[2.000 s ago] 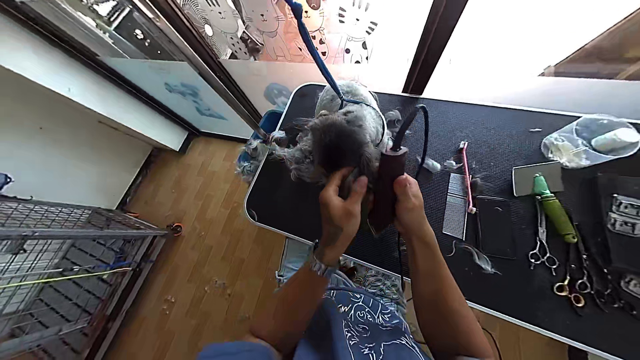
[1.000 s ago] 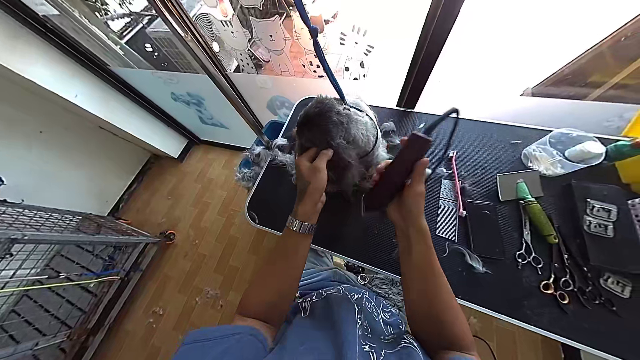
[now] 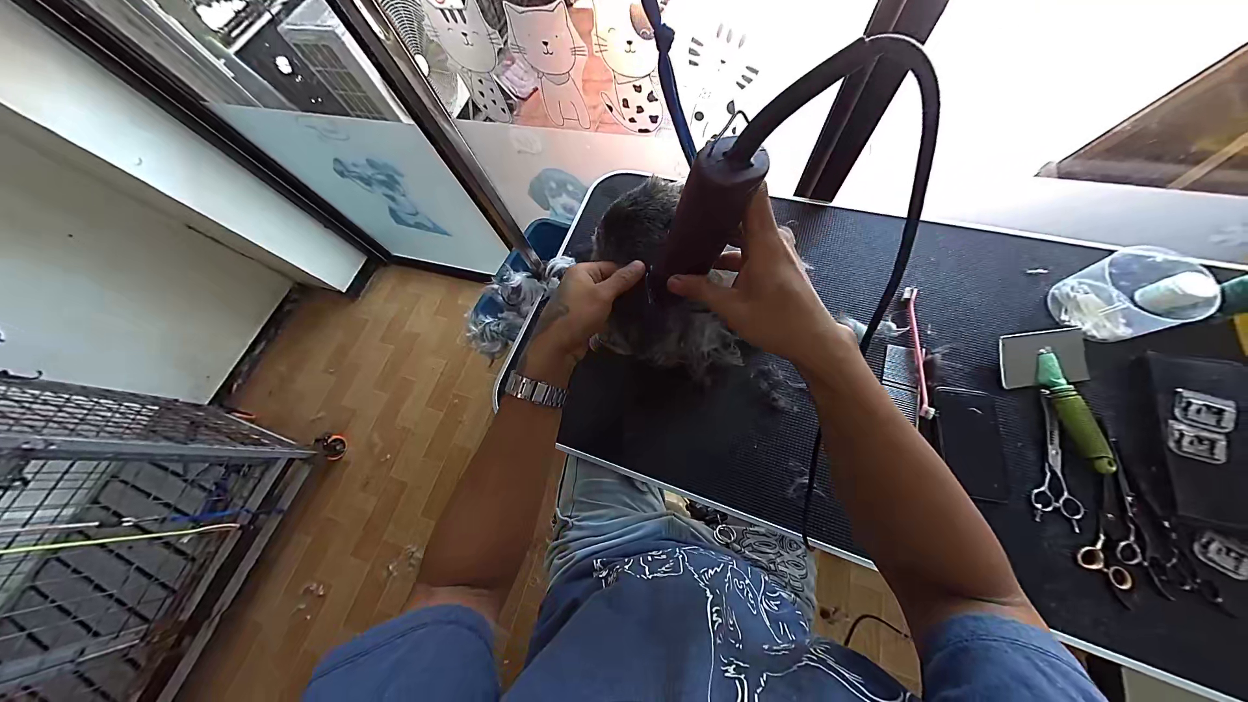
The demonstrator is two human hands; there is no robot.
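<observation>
A small grey dog (image 3: pixel 639 219) with shaggy fur is at the left end of the black grooming table (image 3: pixel 673 419), a blue lead rising above it. My right hand (image 3: pixel 765 283) grips the dark corded electric clipper (image 3: pixel 707 210), which is held over the dog with its cord end up. The clipper's blade is hidden against the dark fur. My left hand (image 3: pixel 590 297), below a metal watch, touches the dog's head area beside the clipper, thumb and fingers pinched together. Whether it holds fur or skin cannot be made out.
Right of the dog lie a metal comb (image 3: pixel 899 370), a pink-handled tool (image 3: pixel 917 351), a slicker brush with a green handle (image 3: pixel 1072 414), several scissors (image 3: pixel 1058 497) and a clear tub (image 3: pixel 1102 297). Cut fur overhangs a blue bin (image 3: pixel 546 239). A wire cage (image 3: pixel 127 487) stands at left.
The clipper has moved left and is now more upright over the dog, with its cord looping high. Both hands are now close together at the dog's head; before, the clipper was held off to its right.
</observation>
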